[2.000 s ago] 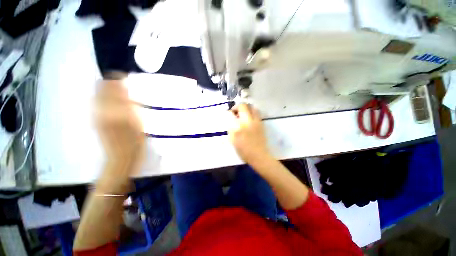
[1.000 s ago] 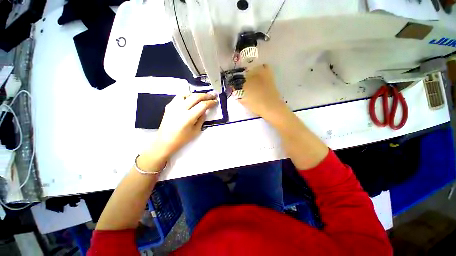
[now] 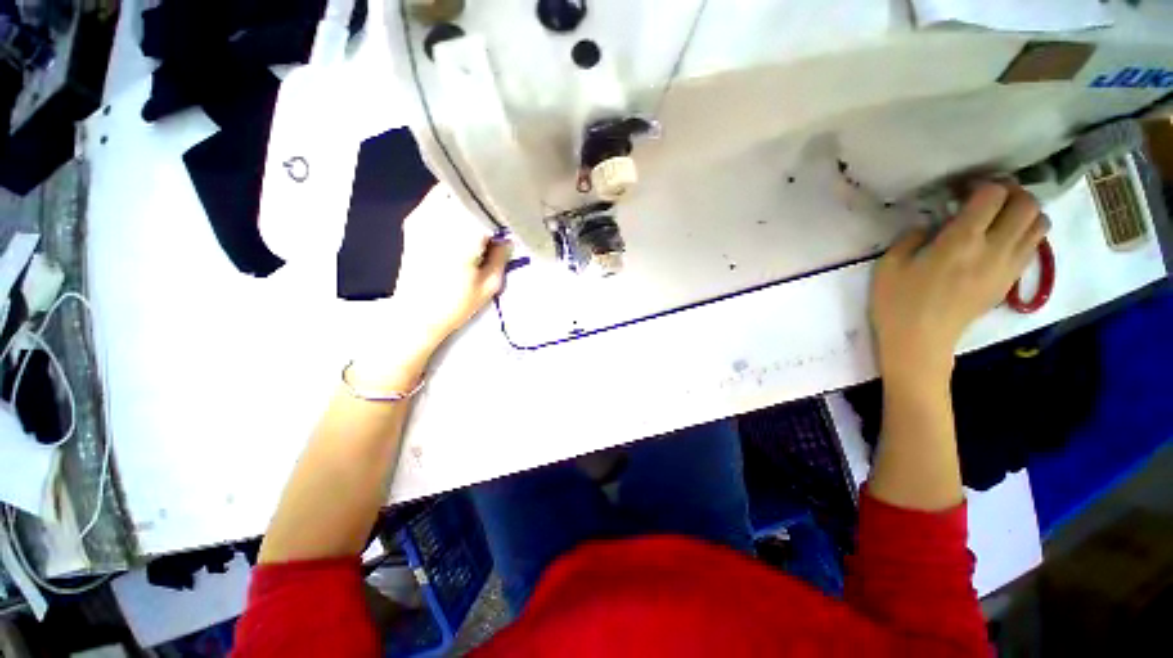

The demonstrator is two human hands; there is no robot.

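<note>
My left hand (image 3: 444, 289) is at the sewing machine's left end, fingertips pinched together beside the needle area. A small dark fabric piece (image 3: 517, 264) sticks out at the fingertips; the rest is hidden. My right hand (image 3: 949, 276) is at the right, over the red-handled scissors (image 3: 1036, 280). Only part of a red handle shows beside it, and its grip on them cannot be told. A black cut panel (image 3: 376, 225) lies left of the machine head. The cream-white sewing machine (image 3: 759, 167) stands across the back.
More dark pieces (image 3: 232, 180) lie at the back left of the white table (image 3: 618, 411). White cables (image 3: 64, 386) and scraps are at the far left. A dark pile (image 3: 1048, 399) and a blue crate (image 3: 1119, 399) are below right. A pale ribbed tray (image 3: 1119, 203) is at the right end.
My right hand has moved from the needle area far right to the scissors. My left hand has shifted slightly left and up. The black piece under my left hand no longer shows there.
</note>
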